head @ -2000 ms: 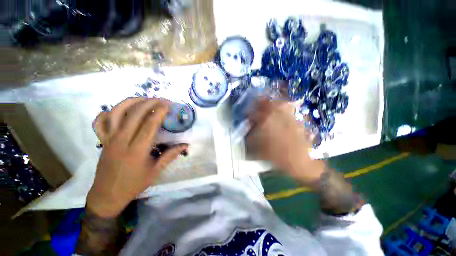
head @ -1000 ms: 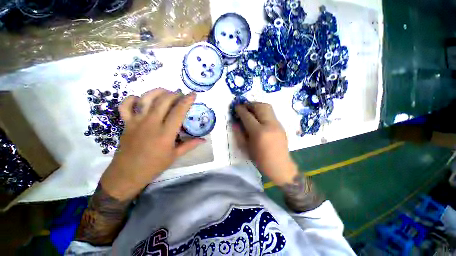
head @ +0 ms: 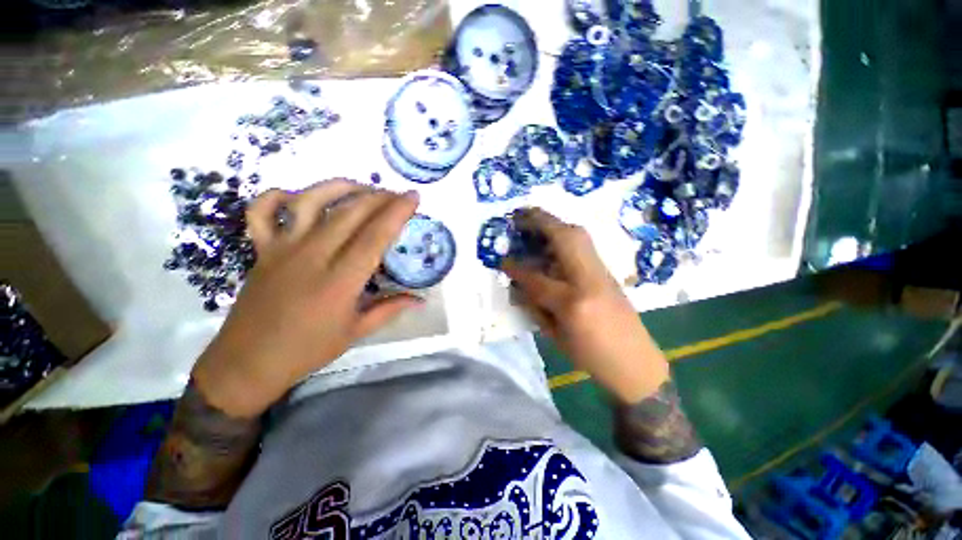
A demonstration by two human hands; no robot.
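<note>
My left hand is closed around the left side of a round housing, pale inside with small holes. My right hand holds a blue circuit board by its right edge, just right of that housing and apart from it. Two stacks of round housings stand behind, one at the middle and one farther back. More circuit boards with thin white wires lie piled at the right. Dark shiny button caps lie loose left of my left hand, some partly hidden by it.
Pale small parts lie scattered behind the caps. A clear plastic bag covers brown cardboard at the back left. An open carton of dark parts stands at the left edge. Green floor with a yellow line shows at the lower right.
Two seconds ago my right hand was blurred near the boards; it now holds one board close to the housing. Since one second ago that board has turned to show its face. My left hand keeps its housing.
</note>
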